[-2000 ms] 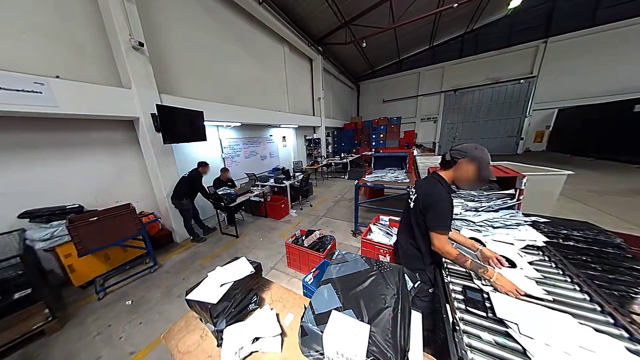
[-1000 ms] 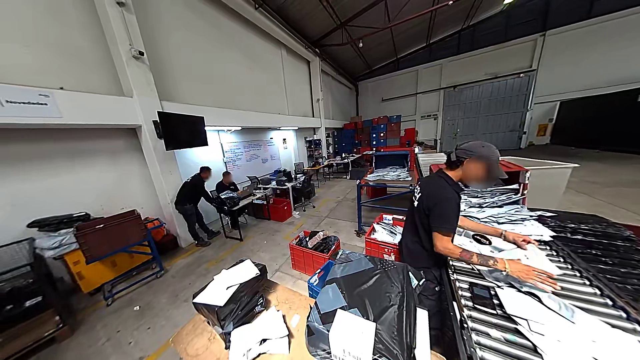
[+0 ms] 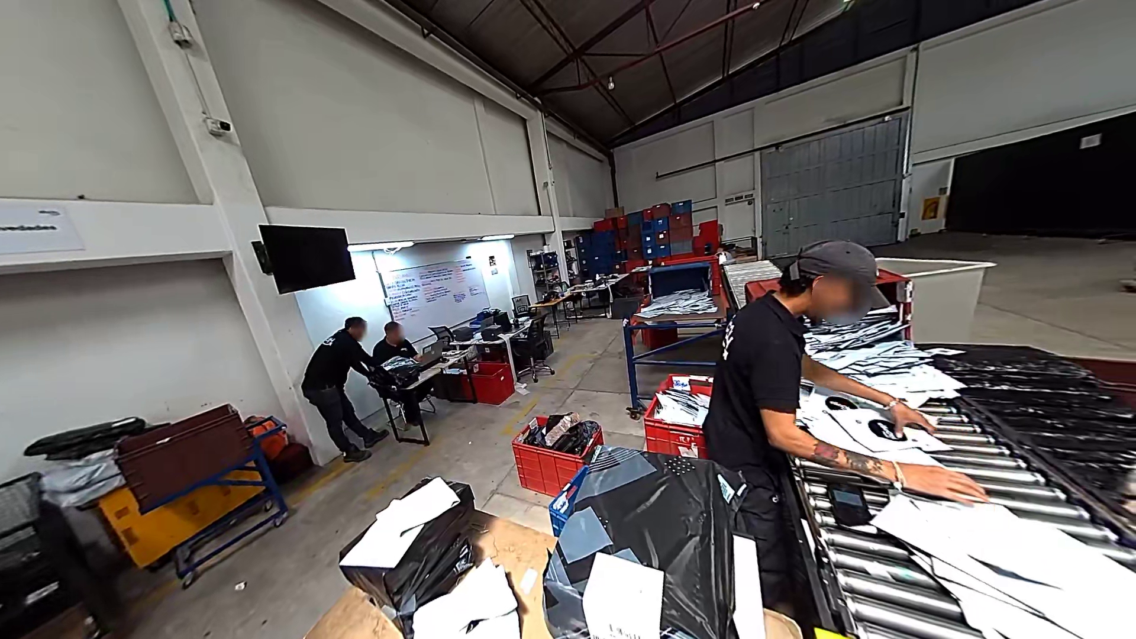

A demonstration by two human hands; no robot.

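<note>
Neither my left hand nor my right hand is in view. Just below the camera, a black plastic-wrapped package [image 3: 661,532] with a white paper sheet [image 3: 624,595] on it rests at the bottom centre. Left of it lies a smaller black-wrapped package [image 3: 444,555], topped by white papers [image 3: 401,524]. More white paper [image 3: 470,603] lies on the brown cardboard surface [image 3: 355,614]. At the right, a roller conveyor [image 3: 874,577] bears white envelopes or sheets [image 3: 1021,559] and a small dark device [image 3: 849,506].
A co-worker [image 3: 754,373] in a cap leans over the conveyor, both hands at the papers. Red crates [image 3: 546,466] stand on the floor beyond the packages. Two people [image 3: 333,373] are at a desk further back. A blue-framed cart [image 3: 222,515] stands left, a dark bag pile [image 3: 1038,399] right.
The co-worker's hands have moved over the papers on the conveyor; one now rests nearer the roller edge of the white sheets. The packages below me stay in place.
</note>
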